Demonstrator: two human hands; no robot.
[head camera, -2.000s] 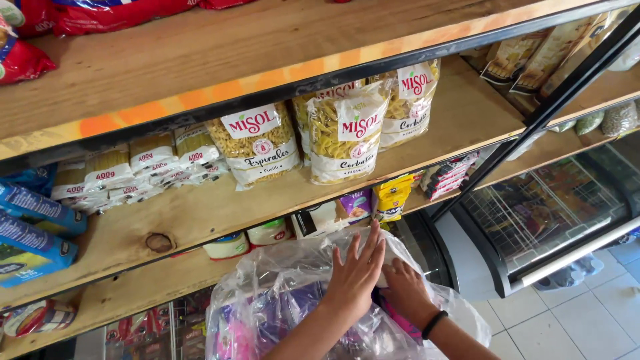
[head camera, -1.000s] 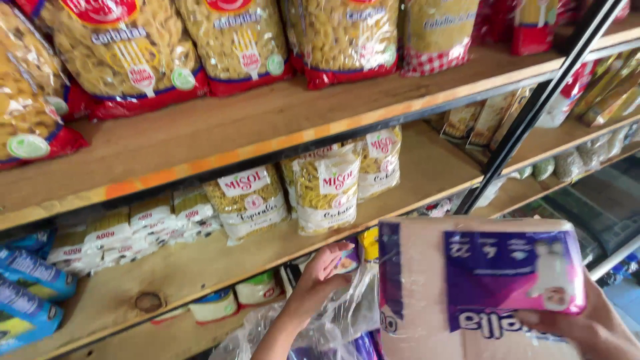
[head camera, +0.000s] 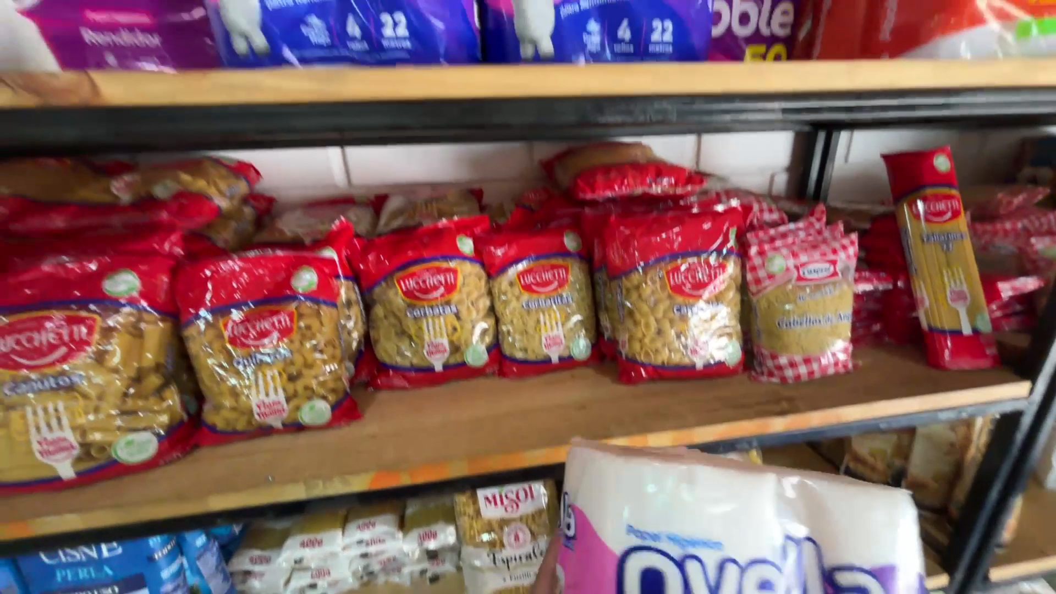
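Observation:
A plastic-wrapped pack of toilet paper rolls (head camera: 742, 528), white with pink and purple print, is at the bottom right of the head view, in front of the shelf edge. At its lower left edge a sliver of my left hand (head camera: 544, 573) shows, touching the pack; its fingers are mostly hidden. My right hand is out of view. Behind the pack, a bag of spiral pasta (head camera: 505, 528) stands on the lower shelf.
Red pasta bags (head camera: 433, 305) line the middle wooden shelf (head camera: 495, 412), with a checked noodle bag (head camera: 802, 305) and a tilted spaghetti pack (head camera: 945, 256) at right. Purple and blue paper packs (head camera: 346, 33) fill the upper shelf. Blue packages (head camera: 115, 565) sit lower left. A black metal post (head camera: 1011, 462) stands right.
The view has swung up to the higher shelves. The toilet paper pack, not seen clearly two seconds ago, has come up out of the clear plastic bag and been turned to show another face.

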